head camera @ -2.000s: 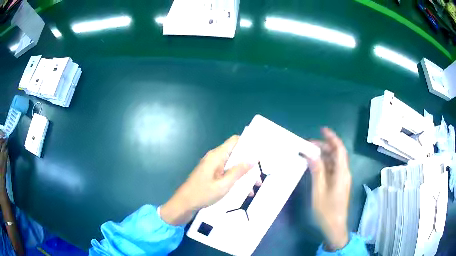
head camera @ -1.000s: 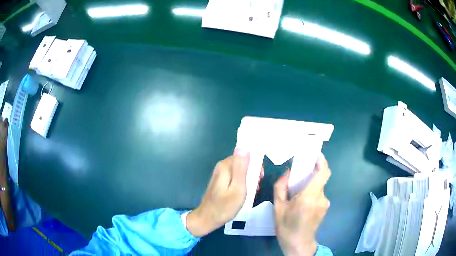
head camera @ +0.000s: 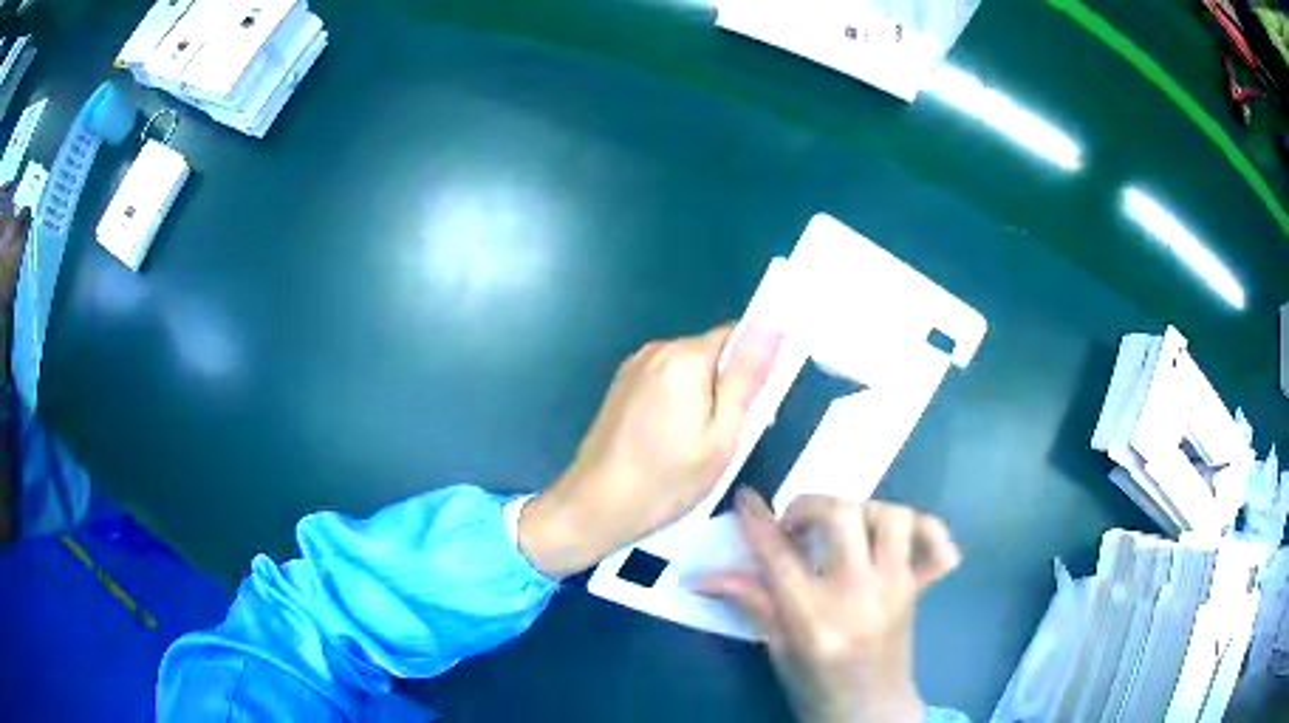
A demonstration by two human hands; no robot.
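A white die-cut insert card [head camera: 884, 290] is held tilted above the dark green table, with a large cutout in its middle and a small square hole near each end. My left hand [head camera: 657, 424] grips its left long edge, thumb on top and fingers hidden beneath. My right hand [head camera: 841, 600], slightly blurred, is at the lower end of the cutout, fingers bent against the card there. Whether it pinches a flap cannot be seen.
A stack of inserts [head camera: 1131, 636] stands at the right, with a smaller pile [head camera: 1180, 424] beyond. White card blocks [head camera: 226, 57] and a ring-bound bundle [head camera: 142, 205] lie at left. A white box [head camera: 848, 36] is at the top. A neighbour's blue clothing shows lower left.
The cutout was opened from slits, and the card has turned so its far end points up-right. My right hand has moved from the card's right edge to the cutout's lower end.
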